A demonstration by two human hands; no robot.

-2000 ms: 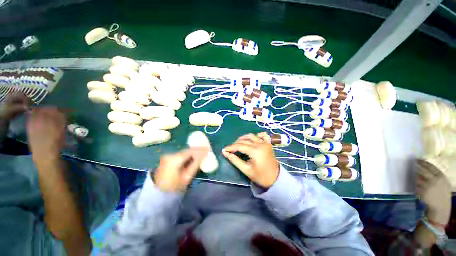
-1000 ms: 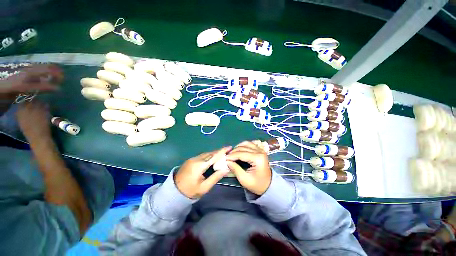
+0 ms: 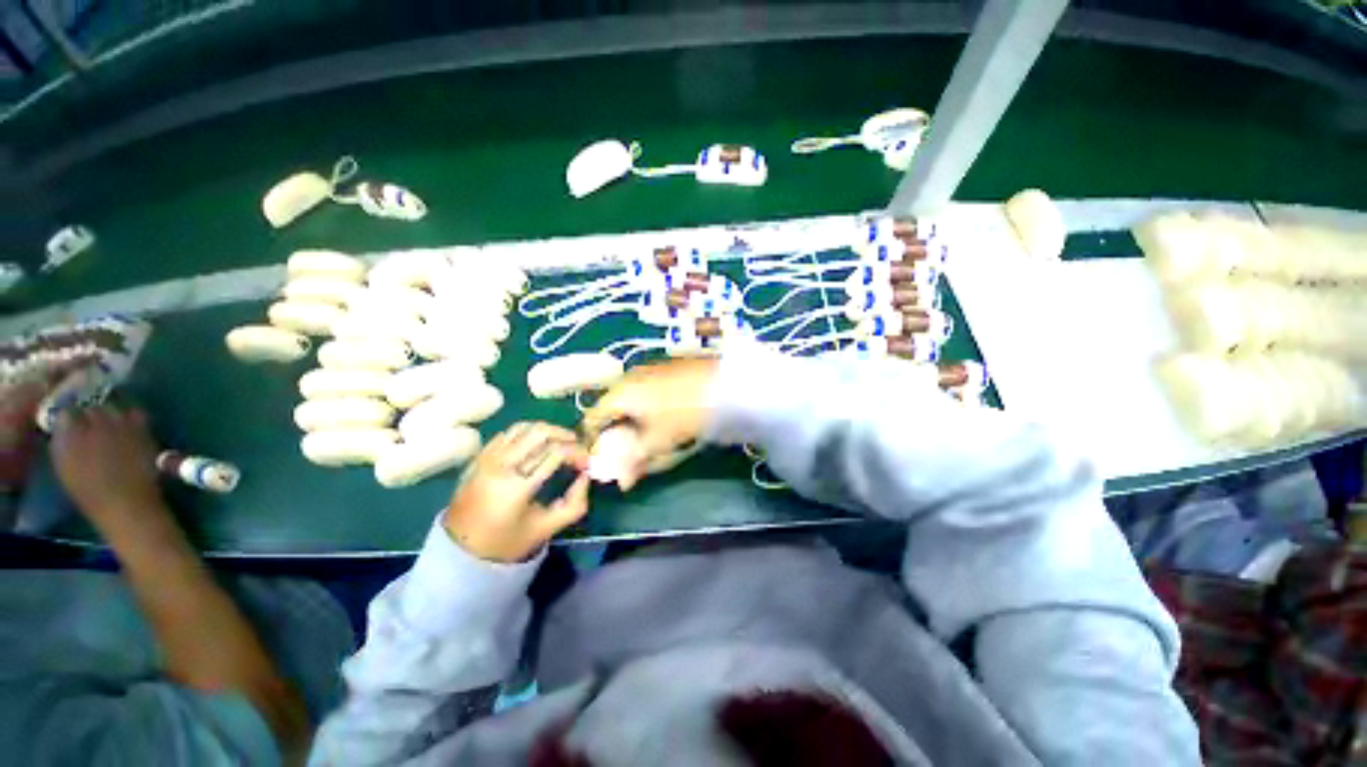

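Note:
My right hand (image 3: 652,420) is shut on a cream oval piece (image 3: 612,454) above the front of the green worktop (image 3: 720,508); most of the piece is hidden by the fingers. My left hand (image 3: 519,490) is beside it, its fingertips at the piece's left end; whether they pinch a cord end cannot be told. Another cream piece lies just behind my right hand. A pile of cream oval pieces (image 3: 349,378) lies to the left. Striped pieces (image 3: 901,285) with white cord loops are stacked to the right, partly hidden by my right sleeve.
Joined pairs (image 3: 730,165) lie spaced on the green belt (image 3: 495,138) beyond the pale rail (image 3: 600,243). A grey metal post (image 3: 978,105) slants at the back. Cream stock (image 3: 1259,322) stands on a white sheet at right. A neighbour's hand (image 3: 108,459) works at left near a striped piece (image 3: 200,472).
My hands have moved slightly left, and my right forearm now reaches across the striped pieces. The cream piece is now held at its end in my right hand. The view has shifted.

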